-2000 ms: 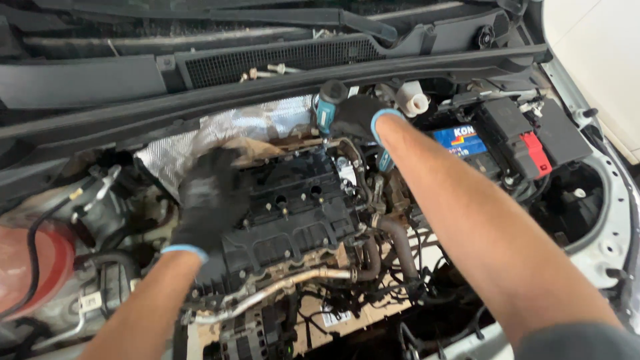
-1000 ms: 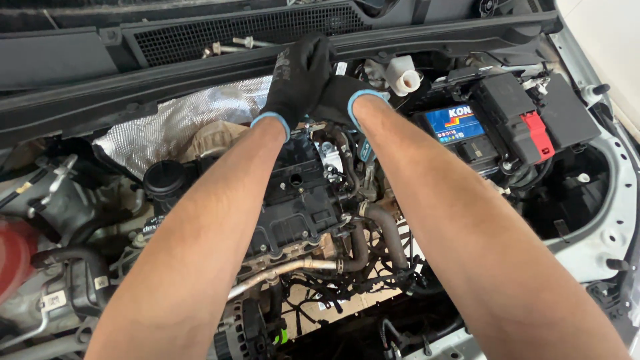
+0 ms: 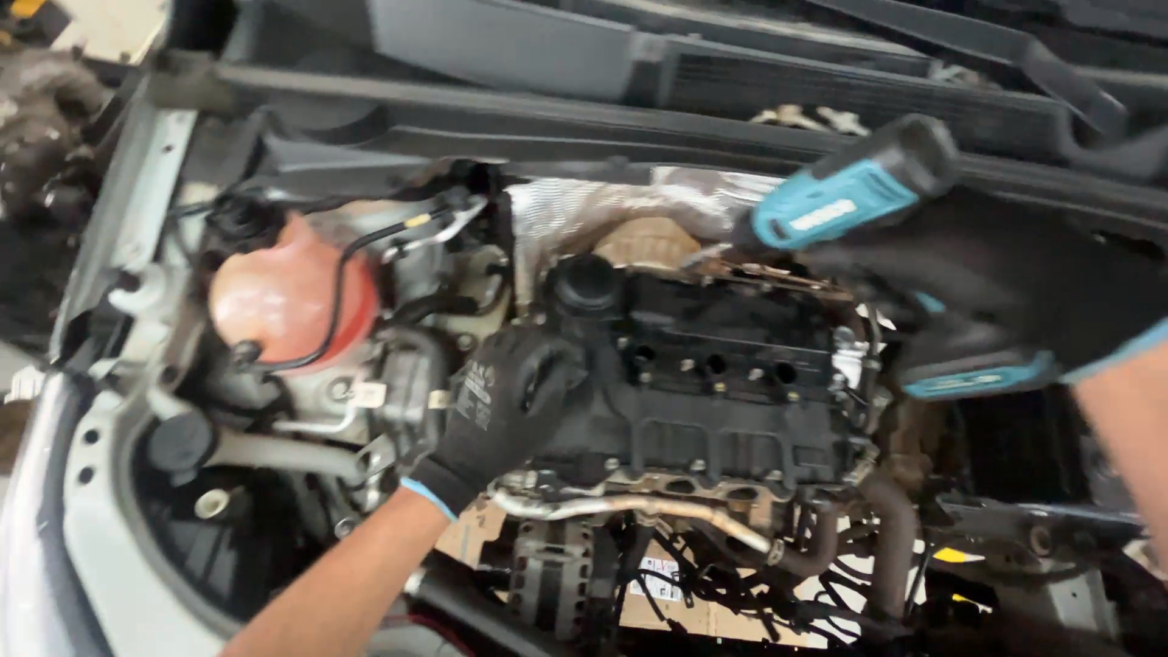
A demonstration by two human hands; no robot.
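Observation:
My right hand (image 3: 995,265), in a black glove with a blue cuff, grips a teal and black cordless power driver (image 3: 835,201). The driver's nose points left, over the back edge of the black plastic engine cover (image 3: 730,356). Its teal battery base sits below the hand. My left hand (image 3: 516,401), gloved the same way, lies over the left side of the cover, below the black oil filler cap (image 3: 586,285). Its fingers are blurred and partly curled; whether it holds anything cannot be told. Behind the cover are a tan part (image 3: 648,242) and silver heat shielding (image 3: 566,214).
A pinkish-red coolant tank (image 3: 292,301) with a black hose stands at the left. A metal pipe (image 3: 639,506) runs along the cover's front, with loose wiring and cardboard (image 3: 730,607) below. Small metal parts (image 3: 812,119) rest on the cowl at the back.
My hands, together at the back of the engine a second ago, are now apart. The driver is now in my right hand. The view has shifted left.

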